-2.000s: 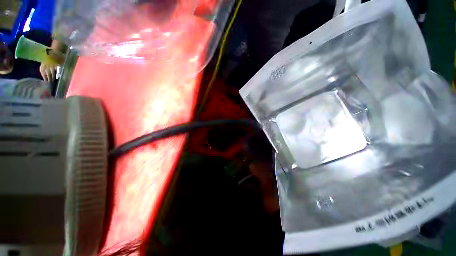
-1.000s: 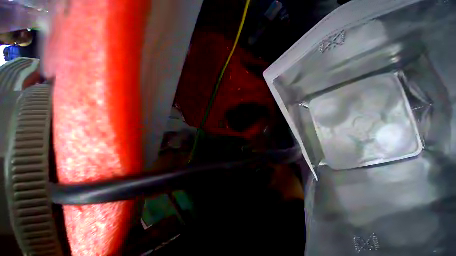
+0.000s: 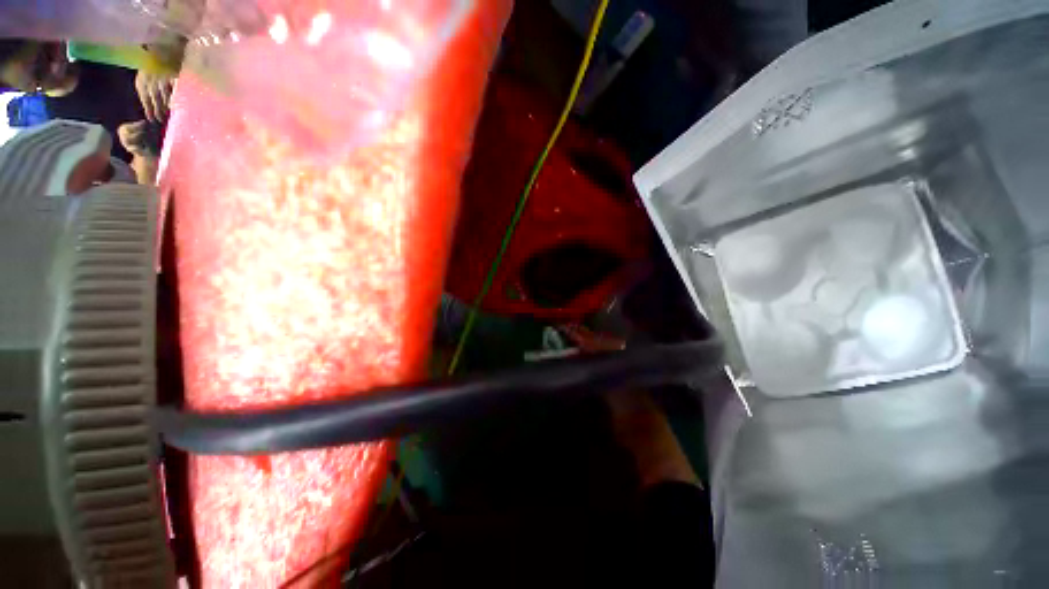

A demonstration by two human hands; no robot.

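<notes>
Neither of my hands can be made out. Nearest in front is a silvery-grey plastic bag (image 3: 851, 483) filling the right side, with a pale square tray (image 3: 834, 293) showing at its opening or through it. The tray holds several round white shapes. A beige-grey appliance with a ribbed round rim (image 3: 109, 380) stands at the left edge, cut off. A thick black cable (image 3: 460, 408) runs from it across to the bag. Red matting (image 3: 299, 253) lies between them.
Clear plastic (image 3: 288, 29) lies over the matting's far end. Another person's hand (image 3: 155, 92) shows at upper left. A yellow-green cord (image 3: 529, 184) hangs past a red object (image 3: 552, 259). A dim skin-toned limb (image 3: 656, 437), owner unclear, shows below the cable.
The view has moved closer to the bag since the first frame. Since the second, the matting looks wider and the appliance and bag sit slightly further right. The other person's hand shows again.
</notes>
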